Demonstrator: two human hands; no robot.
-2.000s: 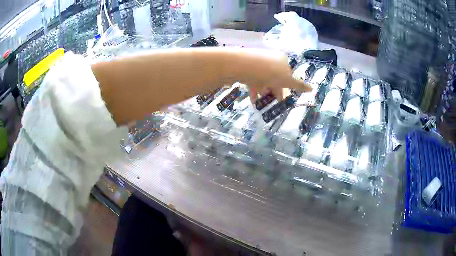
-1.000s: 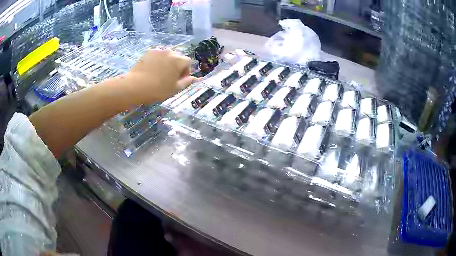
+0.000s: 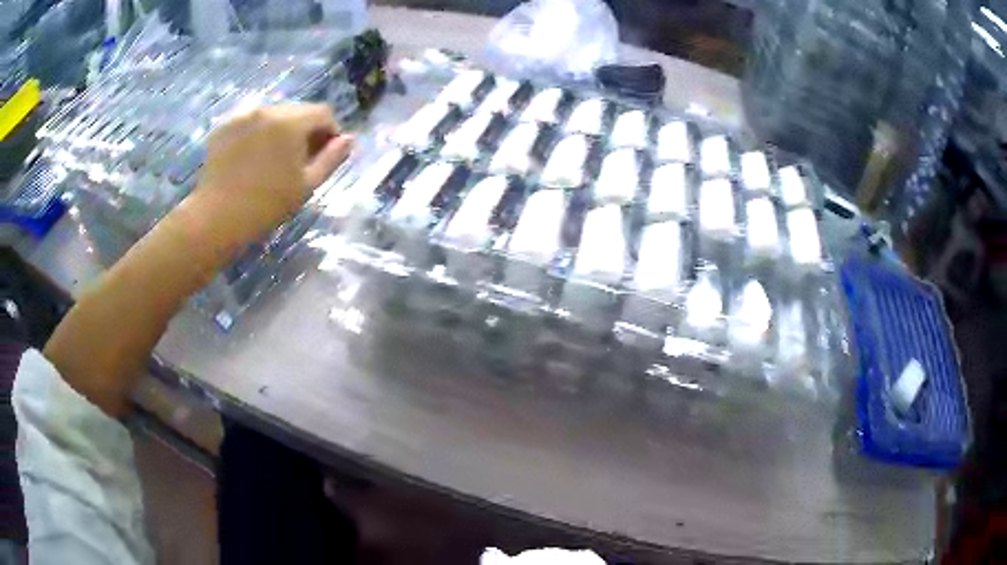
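Note:
My left hand (image 3: 265, 160) hangs over the left end of the tray stack, on a bare forearm with a white sleeve. Its fingers are curled towards the thumb. Blur hides whether anything is between them. Rows of white units (image 3: 604, 245) lie in the pockets of a clear blister tray (image 3: 486, 320), some with dark ends showing. The front right pockets show no full unit. My right hand is not in view; a white patch, perhaps a sleeve, shows at the bottom edge.
A blue basket (image 3: 905, 381) with a loose white piece stands at the right. A translucent bag (image 3: 555, 39) and a black object (image 3: 631, 81) lie behind the trays. More clear trays (image 3: 144, 121) and a dark clump (image 3: 362, 75) are at the left. The bench edge curves in front.
My left hand has come back from over the units to the left end of the stack. The units and basket appear further left in the picture as the view has shifted.

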